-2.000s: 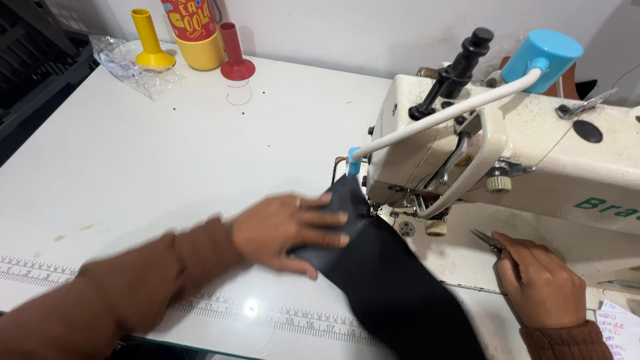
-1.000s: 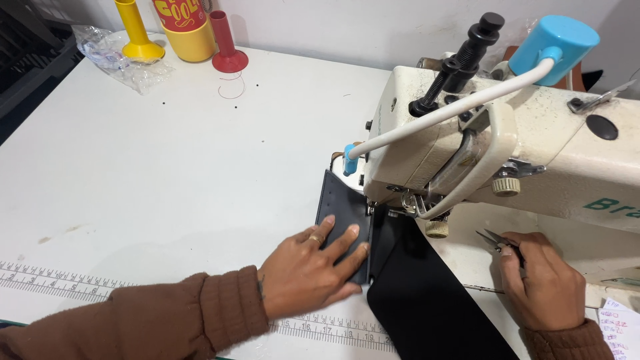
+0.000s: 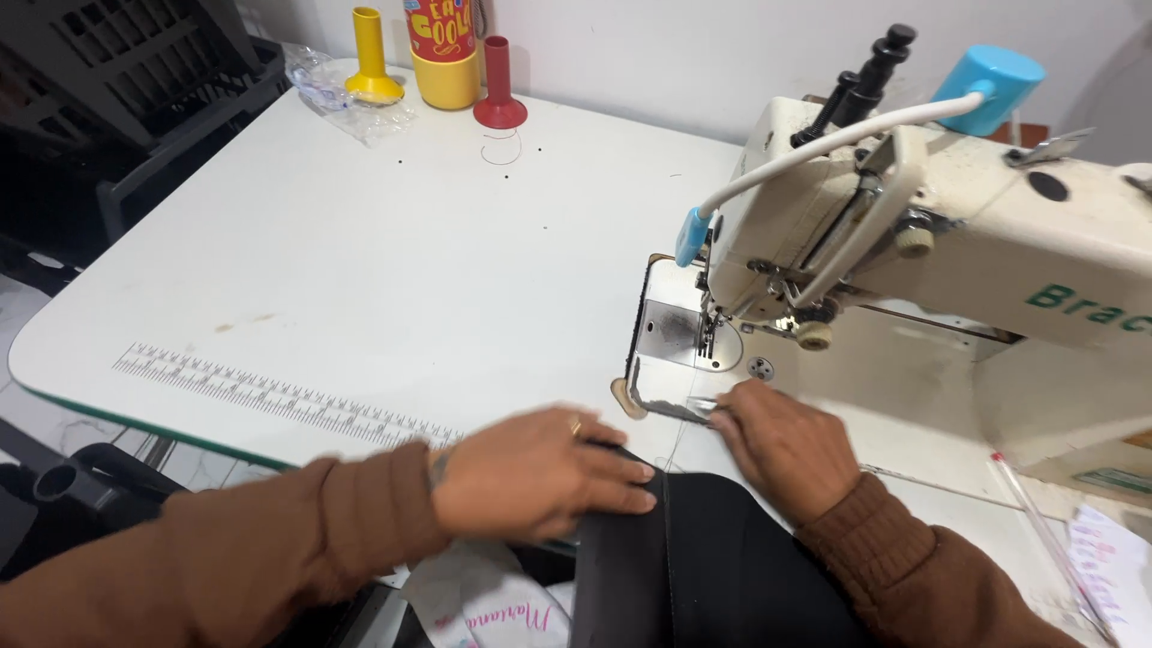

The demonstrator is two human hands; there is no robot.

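Black fabric (image 3: 738,540) with a stitched seam hangs over the table's front edge, below the sewing machine (image 3: 900,216). My left hand (image 3: 549,472) lies on the fabric's upper left part, its fingers near the seam. My right hand (image 3: 783,445) holds small metal thread snips (image 3: 704,405), mostly hidden by the fingers, over the front of the machine bed. Threads run from the presser foot (image 3: 708,337) down to the top of the seam. The needle plate (image 3: 724,351) shows with no fabric on it.
A printed ruler scale (image 3: 288,396) runs along the front of the white table (image 3: 360,270). At the back stand a yellow spool holder (image 3: 371,63), a red one (image 3: 498,90), a bottle (image 3: 445,63) and a plastic bag (image 3: 337,94). A pen (image 3: 1044,522) and paper (image 3: 1111,567) lie at right.
The black fabric has come away from the presser foot toward the front edge, with my left hand on it. My right hand has moved left with the snips, to the threads.
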